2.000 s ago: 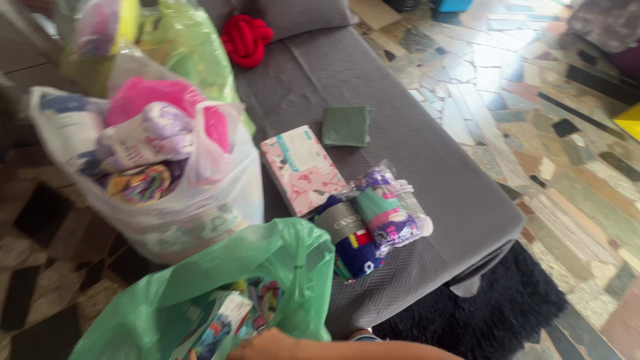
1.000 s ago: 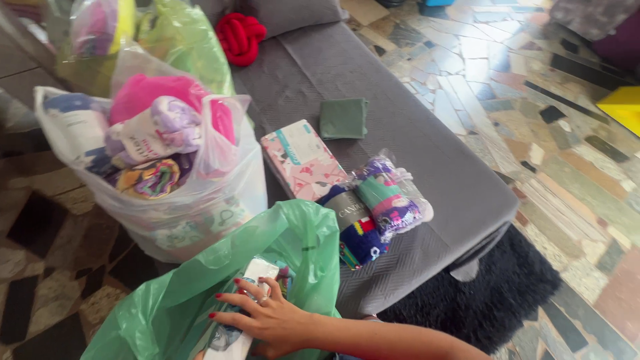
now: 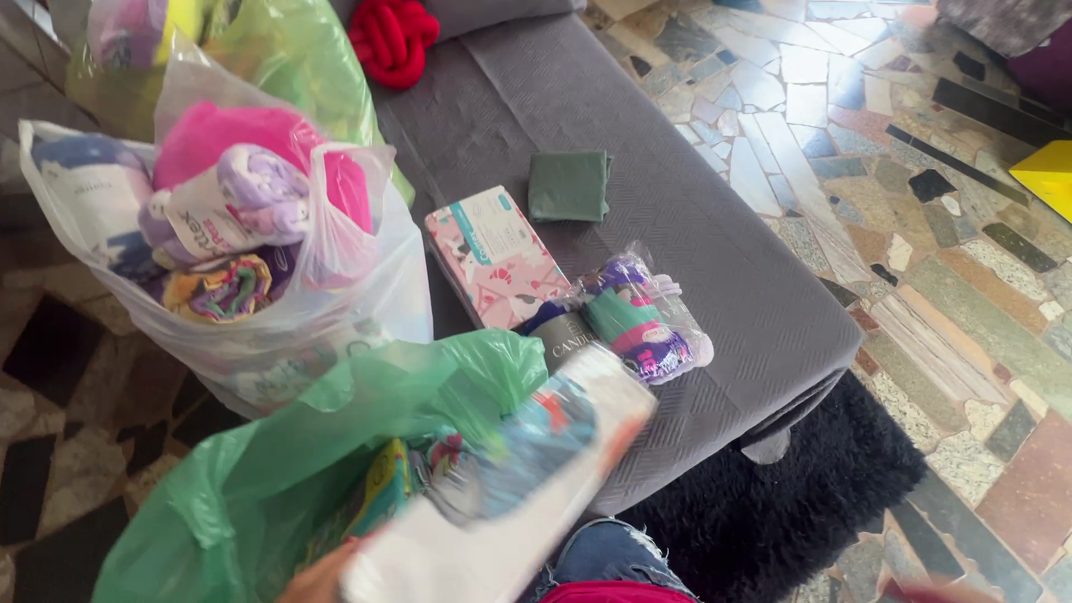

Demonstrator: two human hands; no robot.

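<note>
My left hand [image 3: 322, 574] shows at the bottom edge, partly cut off, gripping the lower end of a white printed package [image 3: 519, 494], blurred and tilted. The package passes over the mouth of an open green plastic bag [image 3: 209, 511], which has colourful packaged items [image 3: 394, 477] inside. Its upper end overlaps a dark rolled textile with a grey band [image 3: 563, 335] on the grey couch. Beside that roll lies a purple and teal textile roll [image 3: 641, 322] in clear wrap. A blurred reddish patch at the bottom right may be my right hand [image 3: 930, 589]; its fingers cannot be made out.
On the grey couch [image 3: 720, 276] are a pink patterned box [image 3: 494, 260], a folded green cloth [image 3: 568, 186] and a red knotted cushion [image 3: 392, 42]. A full white plastic bag [image 3: 352, 285] and a yellow-green bag [image 3: 301, 67] stand left. A black shaggy rug [image 3: 779, 494] lies below.
The white package has come up out of the green bag towards the couch. My right hand, which lay on it a second ago, is off it, and my left hand has come into view.
</note>
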